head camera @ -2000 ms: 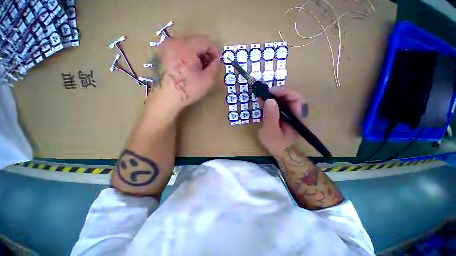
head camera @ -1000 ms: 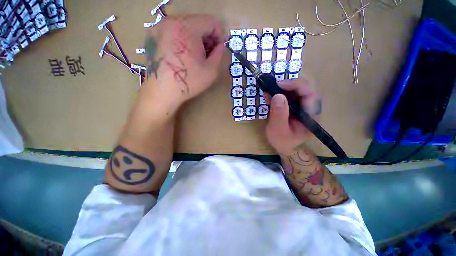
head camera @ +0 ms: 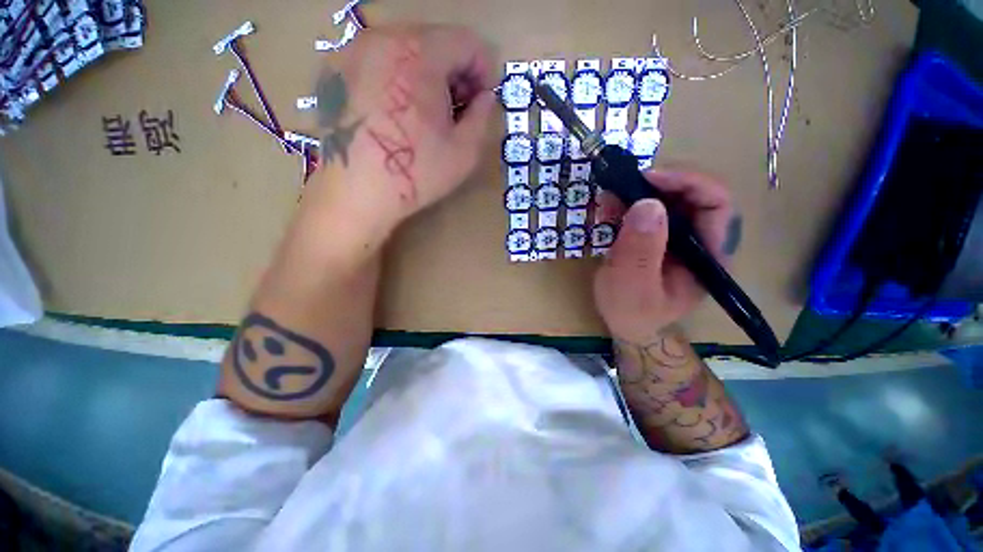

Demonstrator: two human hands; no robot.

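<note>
A white PCB panel (head camera: 548, 197) of round dark-ringed boards lies flat on the brown cardboard. My right hand (head camera: 660, 250) holds the black soldering iron (head camera: 706, 264), its metal tip over the panel's top row, near the first and second columns. My left hand (head camera: 415, 119) is at the panel's top left corner with its fingertips pinched together. A thin light end shows at the fingertips, beside the first board; what they hold is mostly hidden. Connector leads (head camera: 259, 97) with white plugs lie left of my left hand, partly covered by it.
Loose pale solder wire (head camera: 773, 119) curls at the back right. A blue tray (head camera: 839, 253) with a black box (head camera: 911, 183) stands at the right. Finished panels (head camera: 65, 49) overlap at the far left. The cardboard (head camera: 140, 243) bears handwritten characters. A blue-clothed person's part shows at lower right.
The iron's tip has moved right from the panel's first column, and my right hand has shifted right with it. The whole view has shifted somewhat. My left hand stays pinched beside the panel's corner.
</note>
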